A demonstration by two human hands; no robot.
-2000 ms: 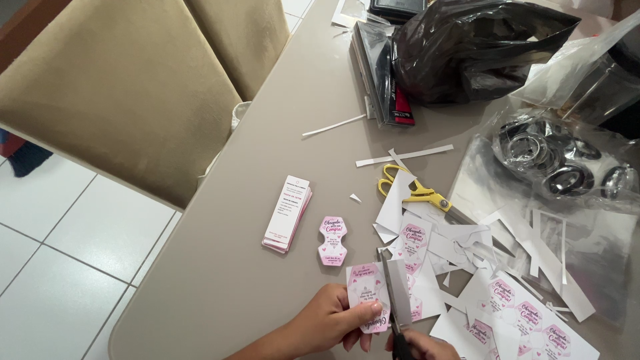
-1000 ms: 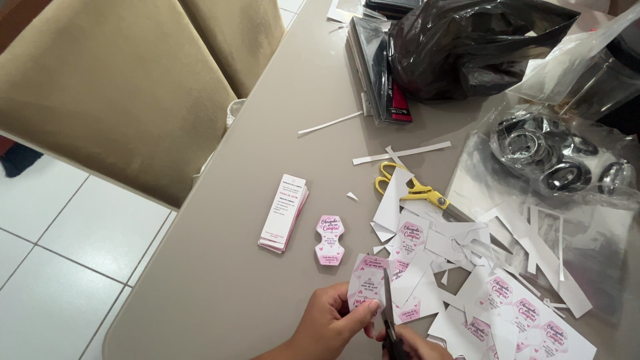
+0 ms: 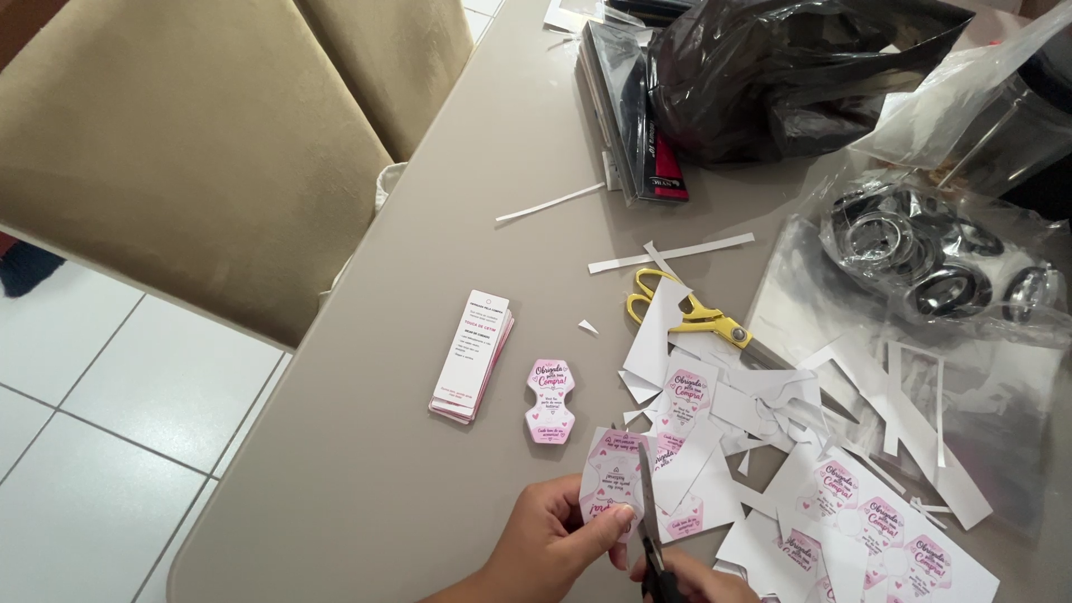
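Near the bottom centre, my left hand (image 3: 557, 536) pinches a pink and white printed card (image 3: 615, 477) between thumb and fingers. My right hand (image 3: 691, 578) holds black-handled scissors (image 3: 649, 511), whose blades lie along the card's right side. Just up and left of the card is a cut-out pink tag (image 3: 550, 402) with a narrowed waist. Further left sits a stack of narrow printed cards (image 3: 474, 352). Yellow-handled scissors (image 3: 695, 314) rest partly under white paper offcuts (image 3: 754, 410). Printed sheets (image 3: 896, 536) with more pink tags lie to the right of my right hand.
A black plastic bag (image 3: 787, 84) stands at the back beside packaged flat boxes (image 3: 624, 117). At right, a clear bag of dark and clear rings (image 3: 938, 251) rests over clear plastic sleeves (image 3: 787, 293). Paper strips (image 3: 670, 254) lie on the table (image 3: 377, 469). Beige upholstered chairs (image 3: 184, 151) stand left.
The scissors have shifted against the card: a wide blade crossed beside its top right earlier, and now the blades run along its right side. The card has stayed in my left hand.
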